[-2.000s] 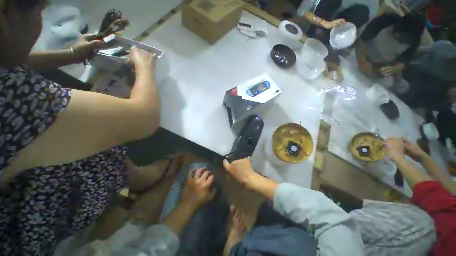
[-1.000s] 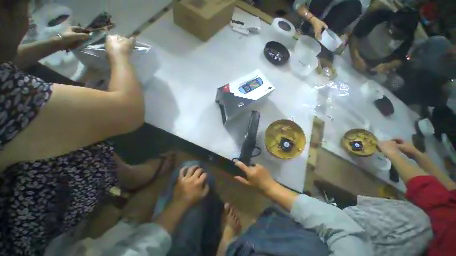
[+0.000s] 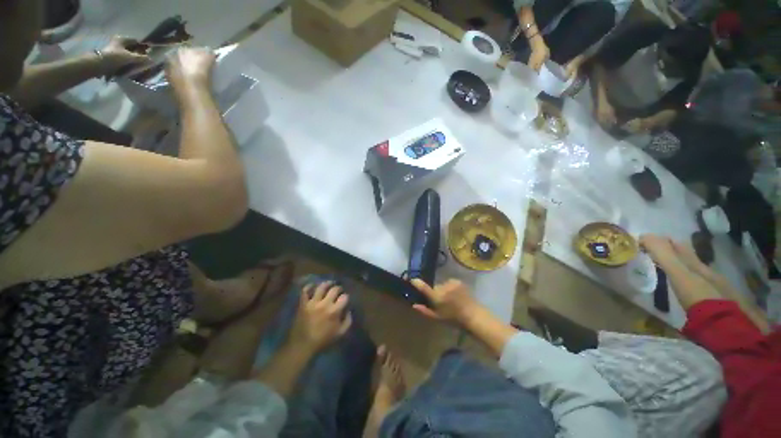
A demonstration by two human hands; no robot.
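A glossy black elongated device (image 3: 424, 235) lies near the table edge, its long axis pointing away from me. My right hand (image 3: 450, 301) holds its near end between thumb and fingers. A thin cord loop shows beside it. My left hand (image 3: 325, 315) rests on my jeans-covered knee, fingers slightly apart, holding nothing. A gold dish (image 3: 482, 237) with a small black module sits just right of the device. A printed retail box (image 3: 415, 162) stands behind the device.
A neighbour's arm (image 3: 154, 192) reaches over an open white box (image 3: 248, 98) at left. Behind are a brown carton (image 3: 342, 30), a dark bowl (image 3: 468, 91) and clear bags (image 3: 557, 162). At right, a red-sleeved person's hands are beside another gold dish (image 3: 605, 245).
The black device has been turned about its length and now points more directly away from me. My right hand has moved right with its near end. The neighbour's hands have shifted at the white box.
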